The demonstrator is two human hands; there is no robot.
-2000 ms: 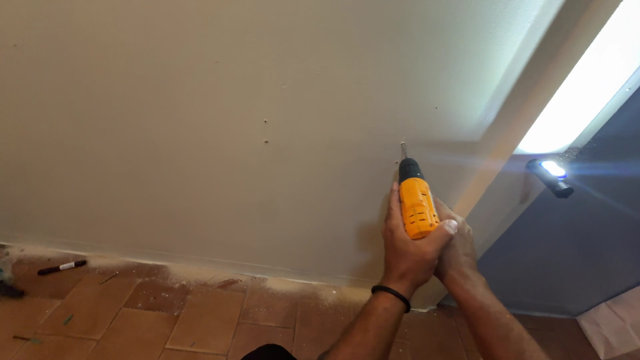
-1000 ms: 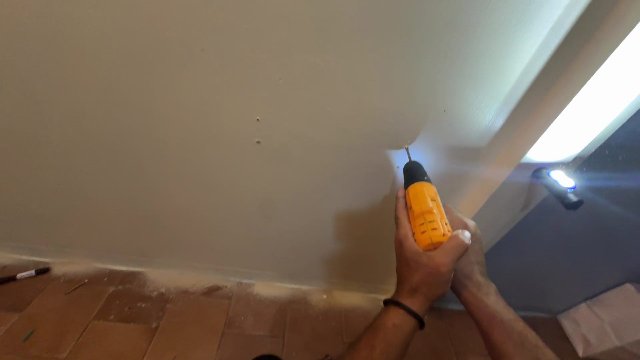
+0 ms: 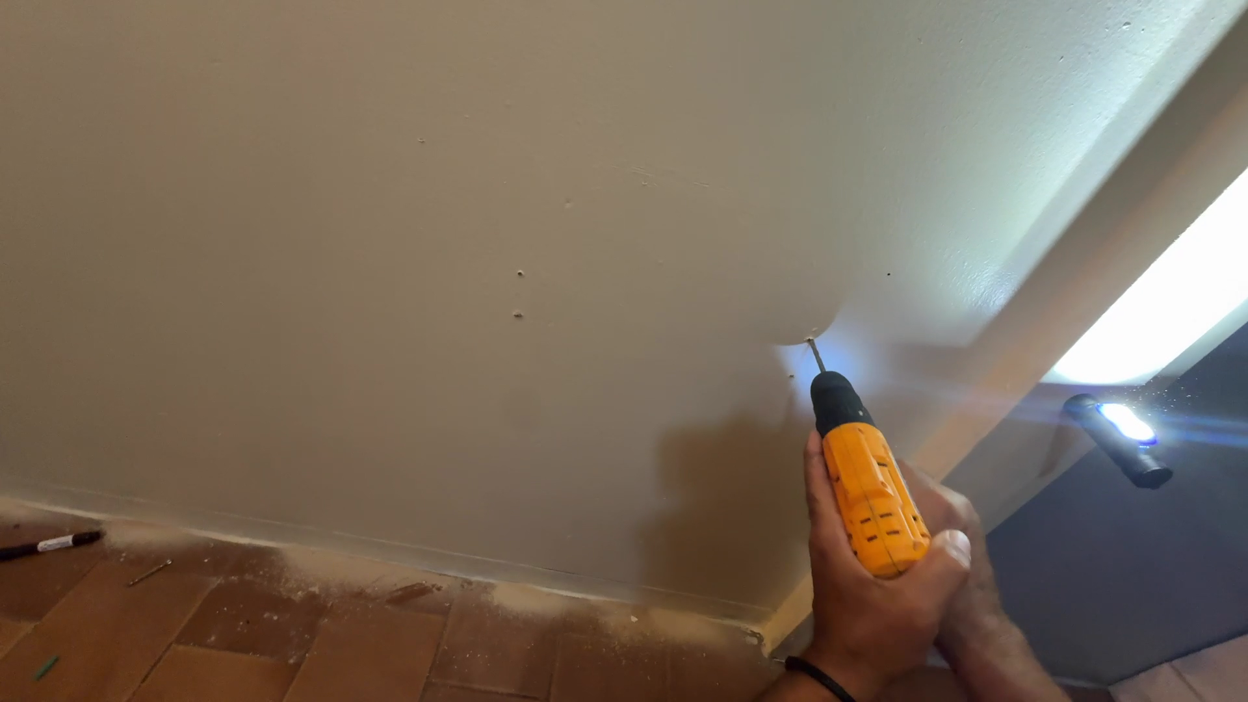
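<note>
A yellow-and-black cordless drill (image 3: 871,487) points up at the pale wall (image 3: 341,341), its thin drill bit (image 3: 817,356) meeting the wall at a small hole. Light glows on the wall around the bit. My left hand (image 3: 873,604), with a black band at the wrist, wraps the drill's body from behind, fingers along its left side and thumb at its lower right. On the drill's right side is my right hand (image 3: 960,546), partly hidden behind the left one; the drill's handle is hidden too. Several small holes mark the wall, two of them left of the drill.
A lit black flashlight (image 3: 1121,439) stands out at the right, beside the wall's edge and a dark blue surface (image 3: 1102,565). Dust lies along the terracotta tile floor (image 3: 351,643). A black-and-white marker (image 3: 54,544), a loose drill bit (image 3: 149,572) and a green piece (image 3: 46,667) are on it.
The drill bit now meets the wall, where two seconds ago its tip showed in front of it. A glow has appeared around the bit. Both hands have kept hold of the drill.
</note>
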